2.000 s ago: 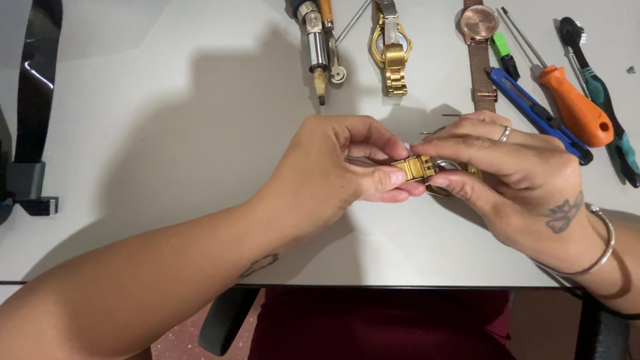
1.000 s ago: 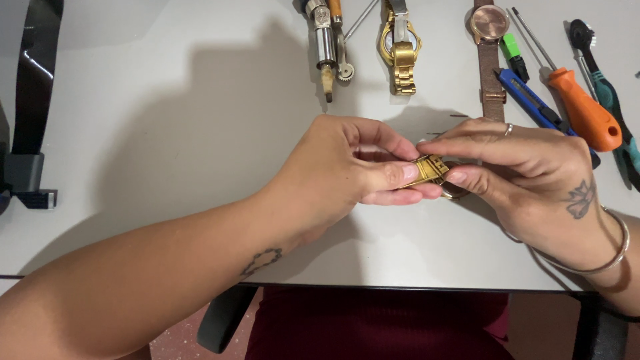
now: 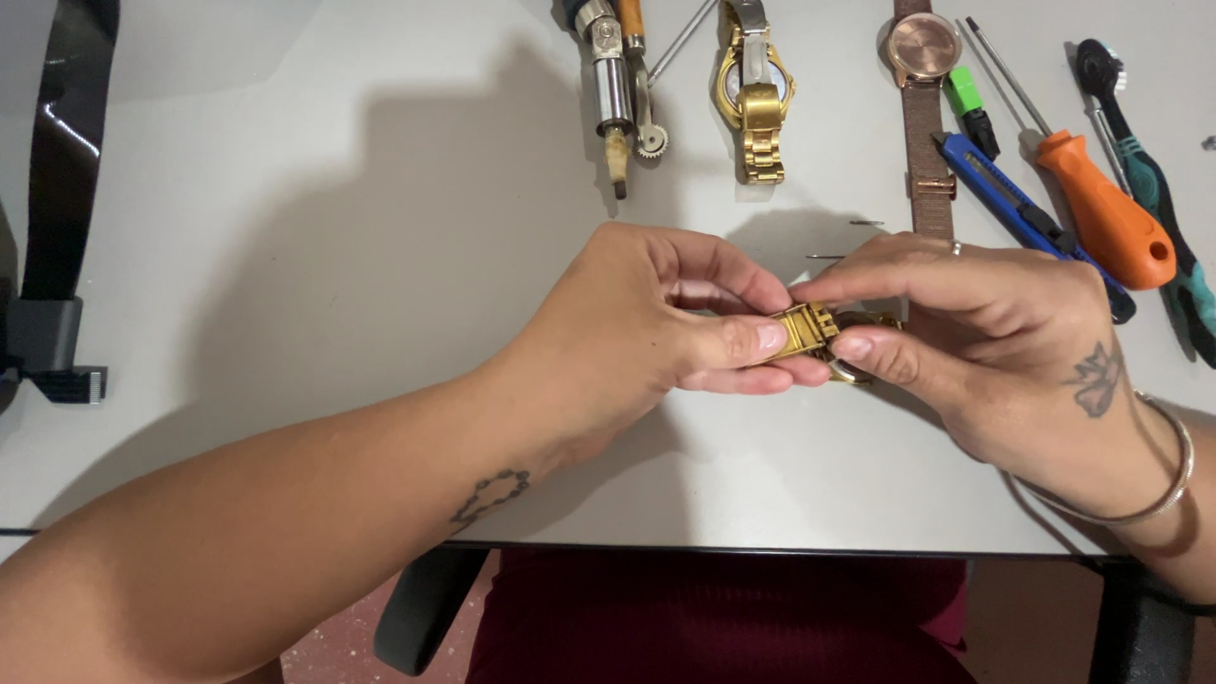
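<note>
My left hand (image 3: 655, 323) pinches the clasp end of a gold-coloured metal watch bracelet (image 3: 807, 326) between thumb and fingers. At the bracelet's right edge, my right hand (image 3: 969, 323) touches it with its thumb and fingertips. A gold-rimmed watch case (image 3: 850, 370) shows partly below and behind the right thumb, the rest hidden by the fingers. Just above the hands, two thin metal pins (image 3: 825, 256) lie on the table. Farther up lies a second gold watch (image 3: 762, 104), its bracelet folded over the dial.
A tool with a worn tip (image 3: 616, 142) and a toothed wheel tool (image 3: 651, 138) lie at top centre. Toward the right are a rose-gold mesh watch (image 3: 923, 47), blue utility knife (image 3: 1021, 214), orange-handled screwdriver (image 3: 1107, 209), green-and-black piece (image 3: 967, 95) and toothbrush (image 3: 1140, 161). A black strap (image 3: 71, 142) lies left.
Both hands stay together at the bracelet, with only small shifts of the fingers. The gold clasp has tilted slightly between them.
</note>
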